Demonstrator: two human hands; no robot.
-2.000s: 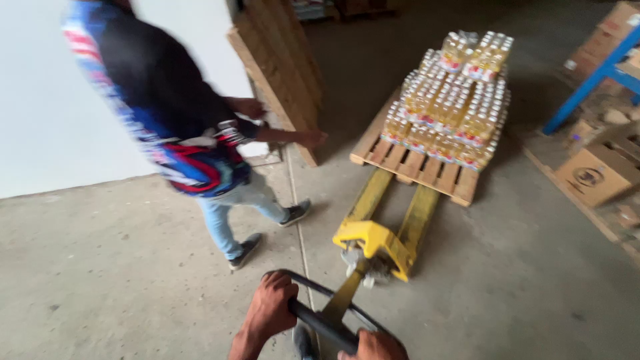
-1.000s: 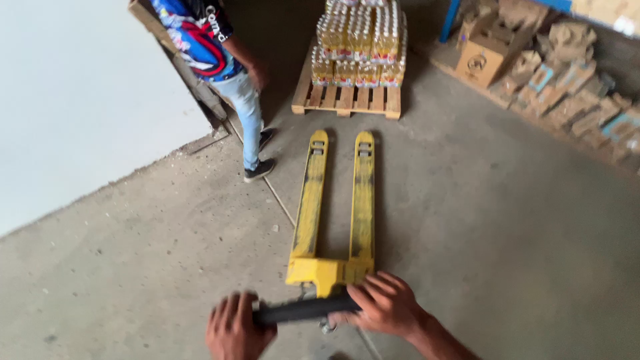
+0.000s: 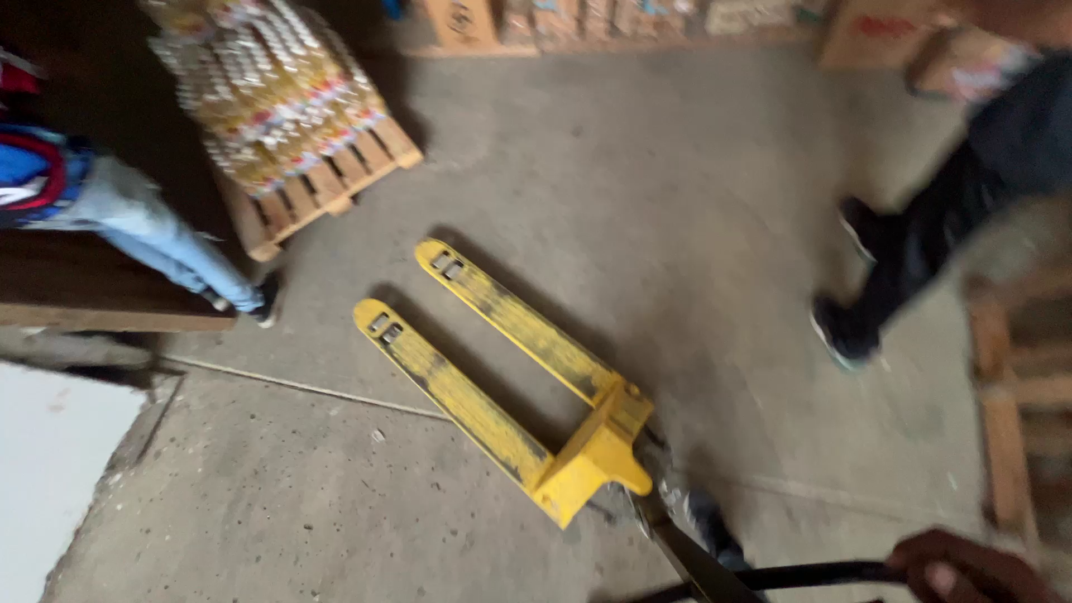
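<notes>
My right hand [image 3: 967, 569] is closed around the black handle [image 3: 821, 574] of a yellow pallet jack at the lower right edge, partly cut off. My left hand is out of the frame. The jack's dark shaft [image 3: 674, 536] runs up from the handle to its yellow body [image 3: 595, 456]. Its two forks [image 3: 502, 314] point to the upper left, with nothing on them. Beyond their tips, apart from them, stands a wooden pallet [image 3: 310, 197] loaded with stacked bottles of yellow liquid [image 3: 276, 92].
A person in light jeans [image 3: 159, 222] stands at the left beside the loaded pallet. Another person in dark trousers [image 3: 930, 226] is at the right, near a wooden pallet [image 3: 997, 410]. Cardboard boxes [image 3: 465, 25] line the top. A white wall or panel [image 3: 59, 469] fills the lower left.
The forks were under the loaded pallet two seconds ago; now they are out and apart from it. The view has swung round. A person in dark trousers has come into view. My left hand has left the view.
</notes>
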